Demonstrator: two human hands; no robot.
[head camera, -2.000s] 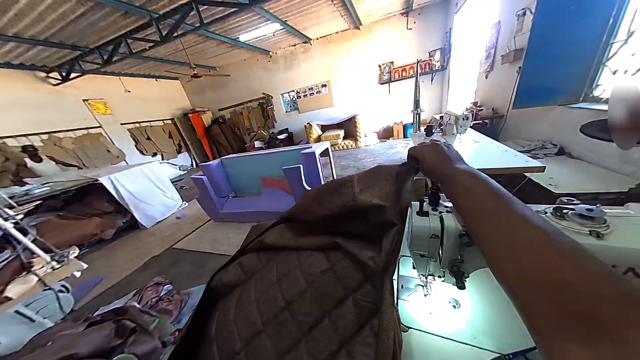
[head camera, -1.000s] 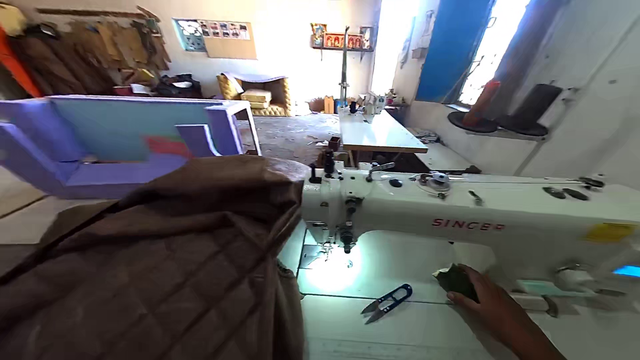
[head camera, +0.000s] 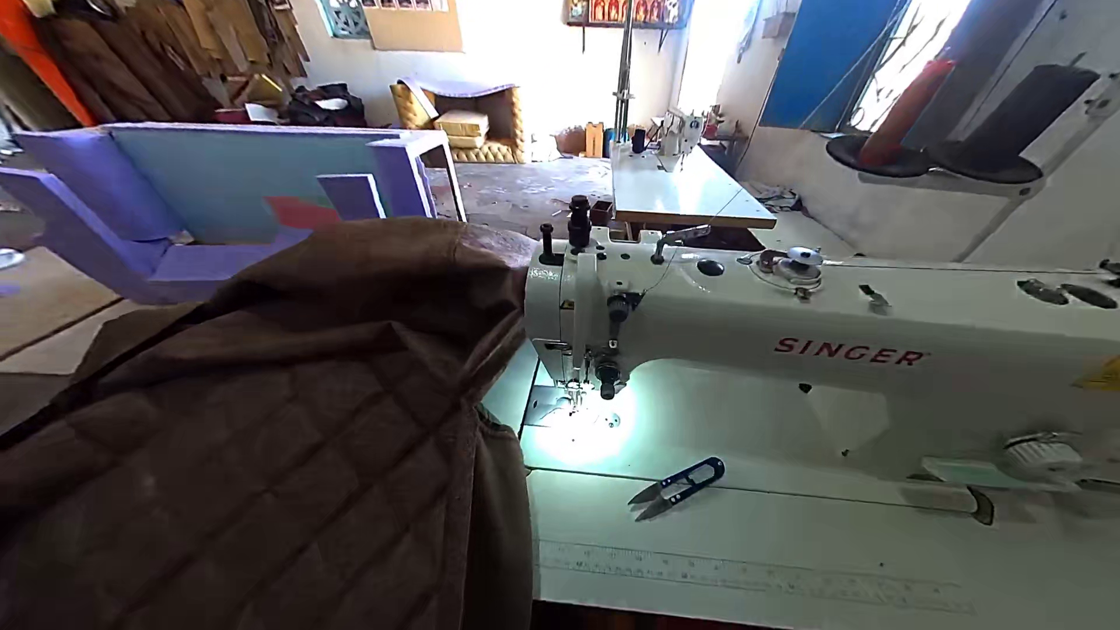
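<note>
Neither of my hands shows in the head view now. Quilted brown fabric (head camera: 289, 455) fills the lower left, its upper fold lying against the head of a white Singer sewing machine (head camera: 752, 324). The lamp lights the needle and presser foot (head camera: 575, 398) over the metal plate, and no cloth is under them. Blue-handled thread snips (head camera: 678, 487) rest on the machine bed, blades pointing left. A clear ruler (head camera: 744, 573) lies along the bed's front edge.
Behind the fabric stands a purple and blue foam-padded sofa frame (head camera: 236, 175). A second sewing table (head camera: 691, 192) is beyond the machine. Thread cones, one red (head camera: 906, 114) and one dark (head camera: 1019, 114), stand at the upper right. A tufted yellow chair (head camera: 516, 122) is by the far wall.
One second ago a hand held a small dark piece by the right of the machine bed; both are out of view now. The hand seen gripping the fabric's top two seconds ago is gone from there.
</note>
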